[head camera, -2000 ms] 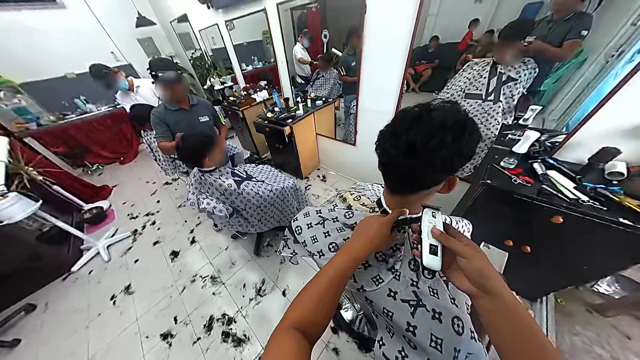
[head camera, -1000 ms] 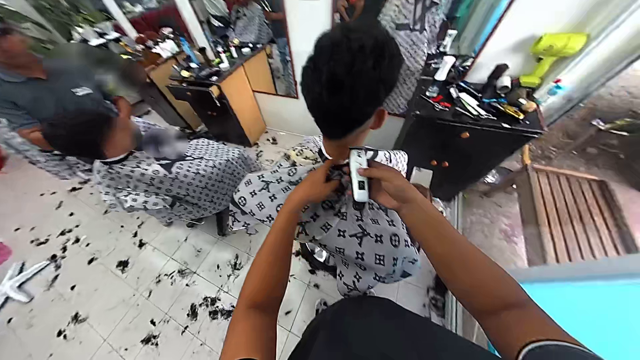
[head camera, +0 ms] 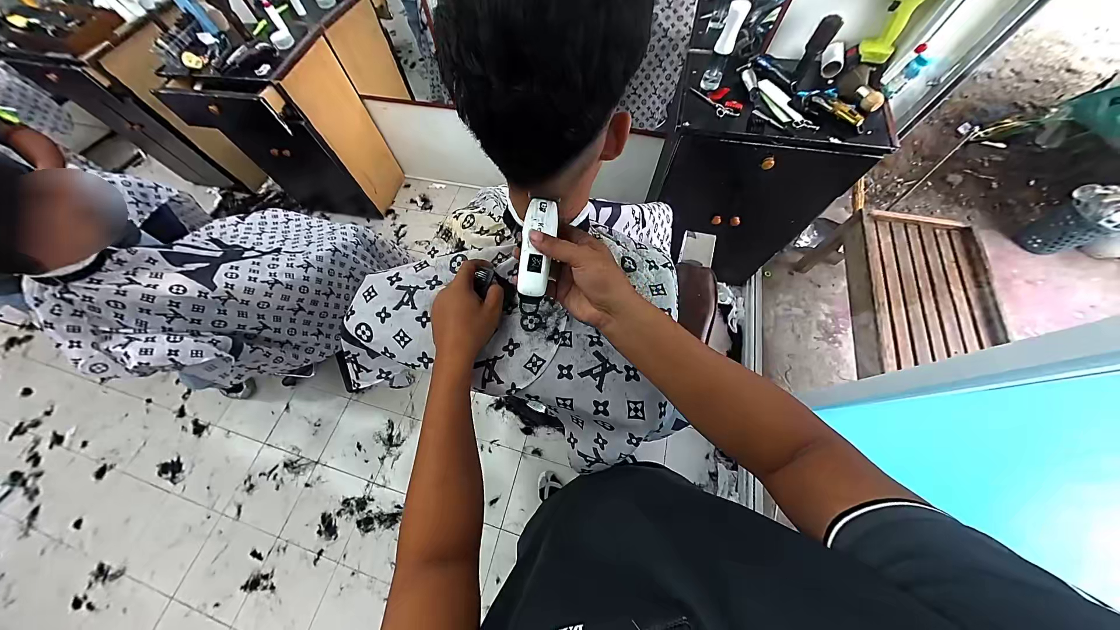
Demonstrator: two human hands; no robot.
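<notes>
A person with short black hair (head camera: 542, 79) sits facing away from me, draped in a white patterned barber cape (head camera: 604, 385). My right hand (head camera: 586, 271) grips a white cordless hair clipper (head camera: 535, 254), its head up against the nape at the hairline. Just left of it, my left hand (head camera: 468, 306) is closed around a small dark object, perhaps a comb or brush, over the caped upper back. Loose cut hair lies on the cape below the clipper.
Another caped person (head camera: 219, 289) sits at the left. A black cabinet (head camera: 752, 192) at the right bears scissors, clippers and brushes. Cut hair is scattered over the tiled floor (head camera: 289, 455). A slatted wooden bench (head camera: 936, 289) stands beyond the doorway.
My left hand has moved away from the neck, down and to the left of the clipper. The clipper stays at the nape in my right hand. The view has swung right and downward.
</notes>
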